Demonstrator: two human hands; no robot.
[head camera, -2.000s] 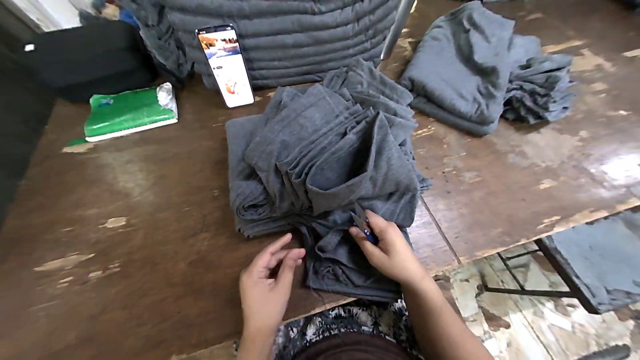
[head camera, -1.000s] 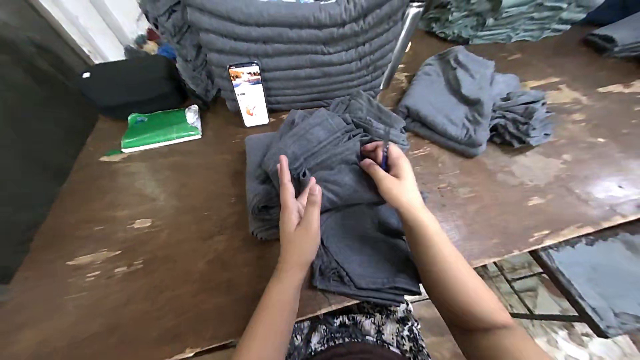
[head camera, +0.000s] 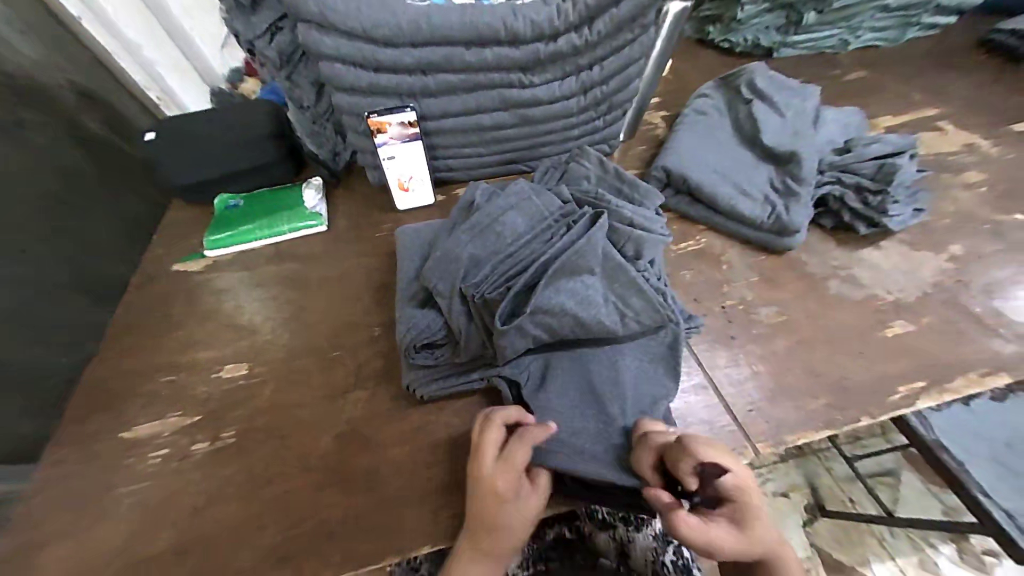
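A heap of dark grey fabric pieces (head camera: 552, 280) lies on the wooden table, its lowest flap (head camera: 600, 408) spread toward my body. My left hand (head camera: 504, 472) is at the flap's left edge, fingers curled; whether it pinches the cloth is unclear. At the flap's lower right corner my right hand (head camera: 696, 488) has its fingers bent on the fabric, with a small dark tool (head camera: 704, 484) held inside the palm, largely hidden by the fingers. Its exact kind cannot be told here.
A lit smartphone (head camera: 402, 160) leans on a tall stack of grey fabric (head camera: 488, 88). A green packet (head camera: 268, 216) and a black case (head camera: 224, 148) are at the left. Folded grey cloth (head camera: 744, 160) lies right, near green fabric (head camera: 824, 24). Beyond the worn table edge (head camera: 920, 400) stands a stool (head camera: 968, 456).
Both hands have come down from the middle of the heap to its near edge. The front flap, bunched two seconds ago, now lies spread out.
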